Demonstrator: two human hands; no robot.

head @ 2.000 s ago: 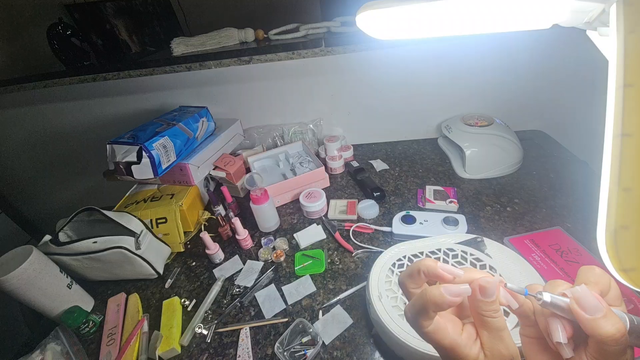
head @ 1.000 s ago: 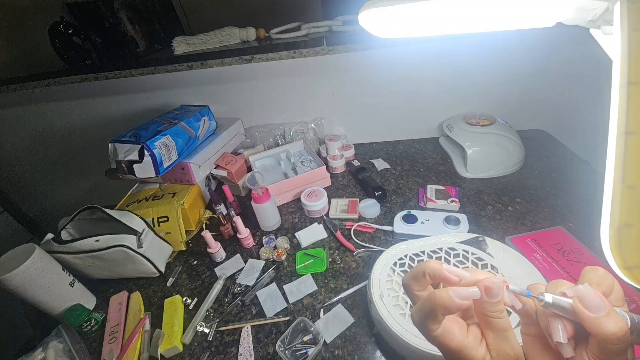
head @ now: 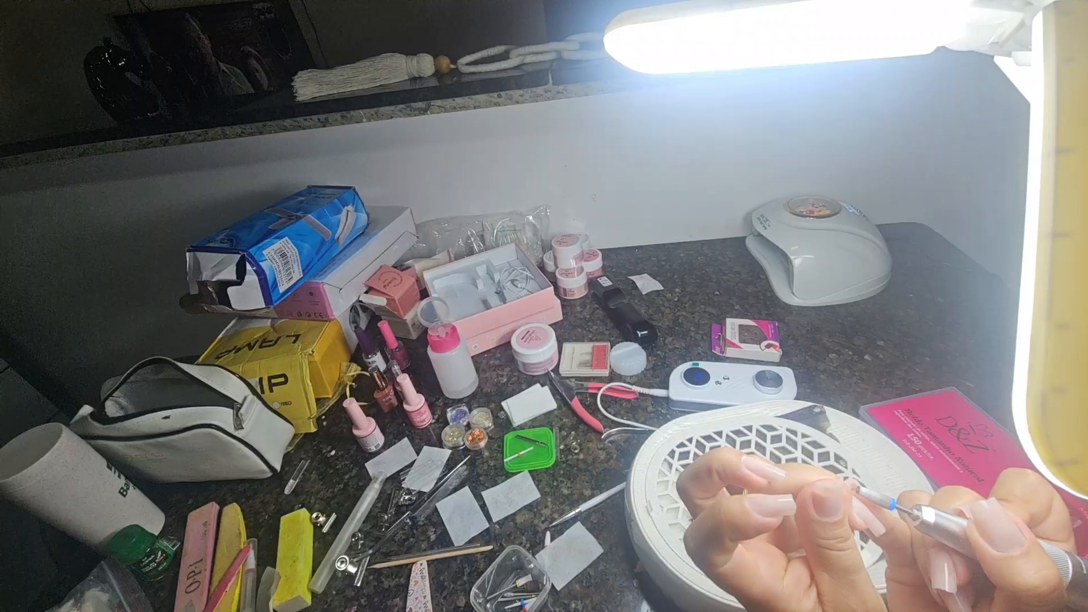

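Note:
My right hand (head: 990, 535) grips the silver handpiece of an electric nail drill (head: 943, 523), whose blue-banded bit touches a fingertip of my left hand. My left hand (head: 786, 527) is raised with its fingers curled and the thumb against the finger at the bit; it holds no tool that I can see. Both hands are above a round white nail dust collector (head: 671, 501) with a patterned grille. Behind it lies a white control unit (head: 731, 384) with two round dials and a cable. A pink box of nail tips (head: 935, 433) lies to the right, partly behind my right hand.
A lit lamp (head: 790, 38) hangs overhead. A white nail lamp (head: 820, 251) stands at the back. To the left are cuticle nippers (head: 582, 412), a green tray (head: 529, 449), lint-free wipes (head: 569, 554), polish bottles (head: 414, 401), a pump bottle (head: 452, 365), nail files (head: 197, 557) and a white pouch (head: 187, 425).
My right hand and the drill handpiece have shifted slightly at the left hand's fingertip. The things on the table have not moved.

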